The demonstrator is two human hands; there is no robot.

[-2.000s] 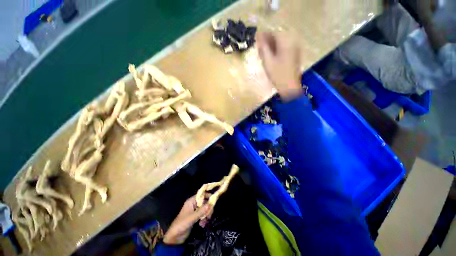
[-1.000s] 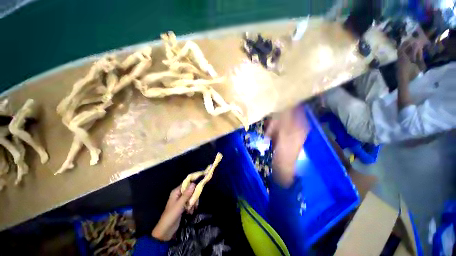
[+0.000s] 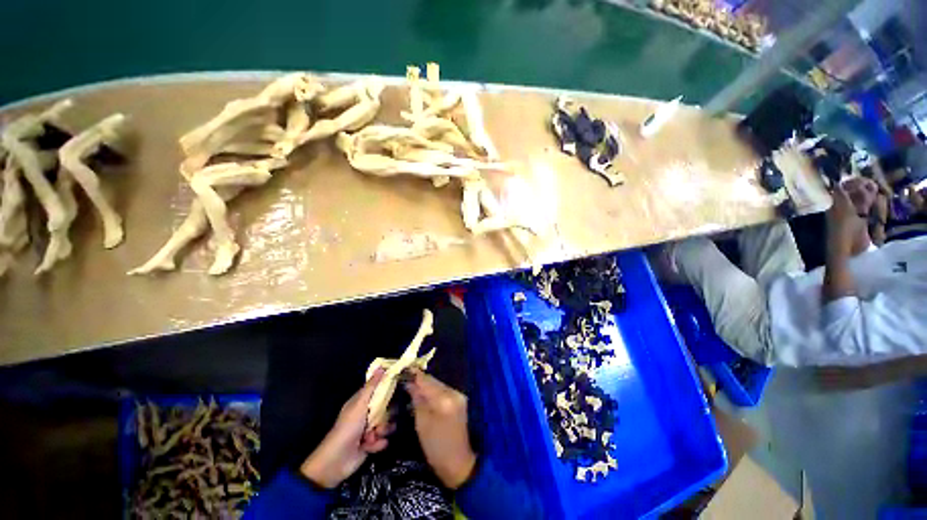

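My left hand (image 3: 351, 437) is shut on tan doll legs (image 3: 404, 364) over my lap, feet pointing up and away. My right hand (image 3: 441, 421) is beside them, its fingertips close to the legs' near end. A small dark bit shows at these fingertips, too small to name surely. Tan legs lie in piles on the table: a middle pile (image 3: 427, 152), another to its left (image 3: 219, 163), and a row at the far left (image 3: 46, 178). A small heap of black-and-tan hip pieces (image 3: 586, 139) lies on the table at the right.
A blue bin (image 3: 651, 376) of black-and-tan pieces stands right of my lap. Another blue bin (image 3: 130, 447) holds tan limbs at lower left. A small white item (image 3: 662, 117) lies by the green strip (image 3: 407, 36). A person (image 3: 854, 295) sits at the right. A carton (image 3: 752, 493) stands at lower right.
My right hand has moved from over the table, past the right bin, to the legs in my left hand. The view has turned, showing more of the right side.
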